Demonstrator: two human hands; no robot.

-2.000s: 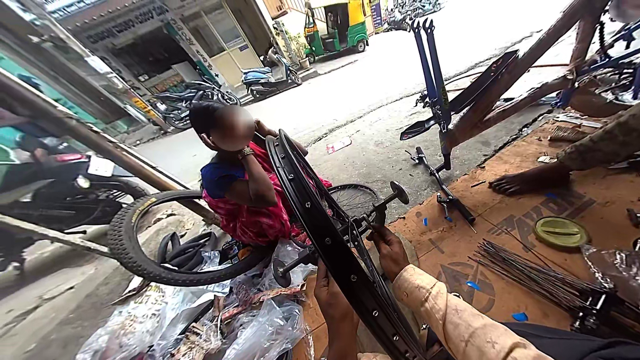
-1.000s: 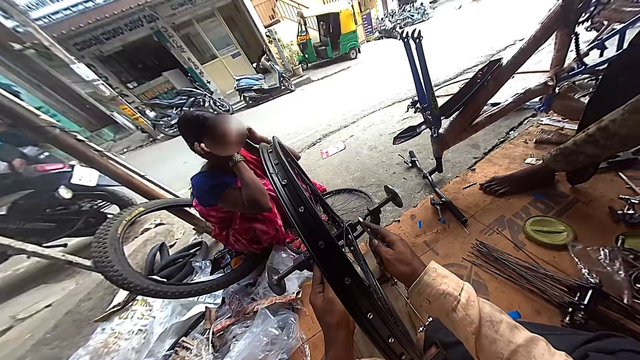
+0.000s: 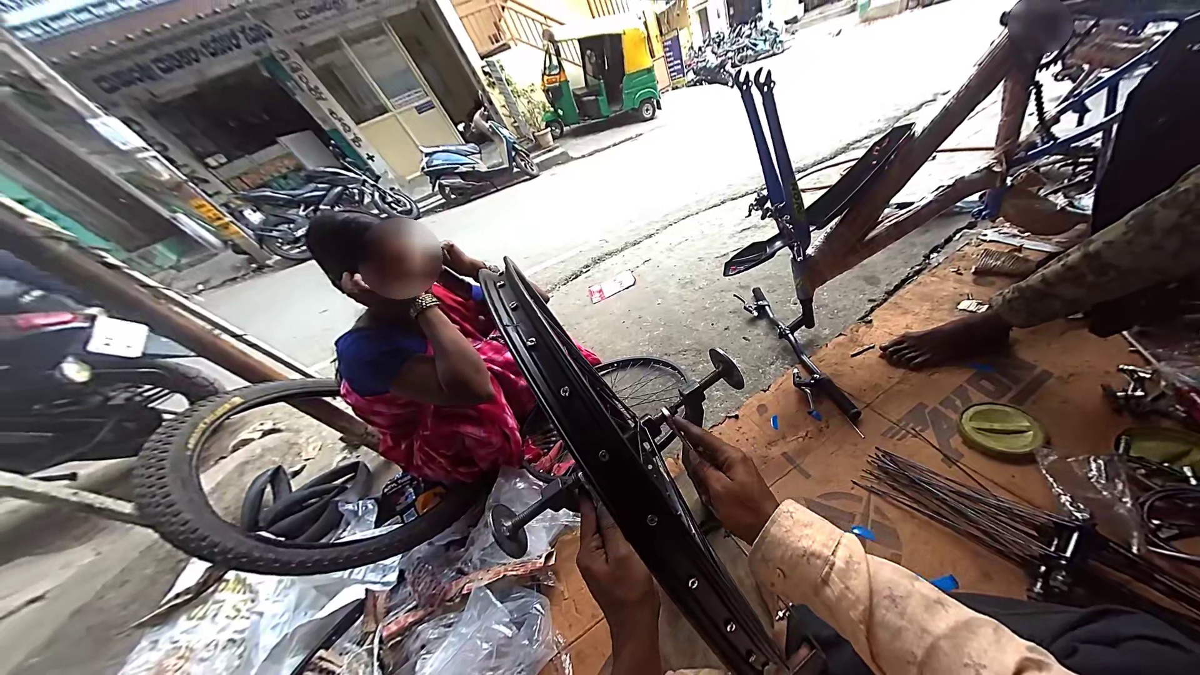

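Note:
A black bicycle wheel rim (image 3: 605, 457) with spokes stands tilted in front of me, between two round-ended supports of a metal stand (image 3: 725, 369). My left hand (image 3: 614, 567) is at the rim's left side, below the left support, its fingers upright; the rim hides part of it, and whether it grips anything is unclear. On the right side, my right hand (image 3: 729, 476) reaches toward the hub and spokes, with thumb and forefinger closed on a small metal tool (image 3: 667, 417), whose kind I cannot make out.
A person in a red garment sits beyond the rim, beside a knobby tire (image 3: 281, 553). Plastic wrapping (image 3: 497, 628) lies below. To the right are handlebars (image 3: 806, 356), a bicycle frame with a fork (image 3: 783, 178), loose spokes (image 3: 956, 497), a green lid (image 3: 1001, 429) and another person's bare foot (image 3: 947, 339).
The rim stays between my two hands, which keep nearly the same places. Beyond that, no plain change shows apart from a slight shift of the view.

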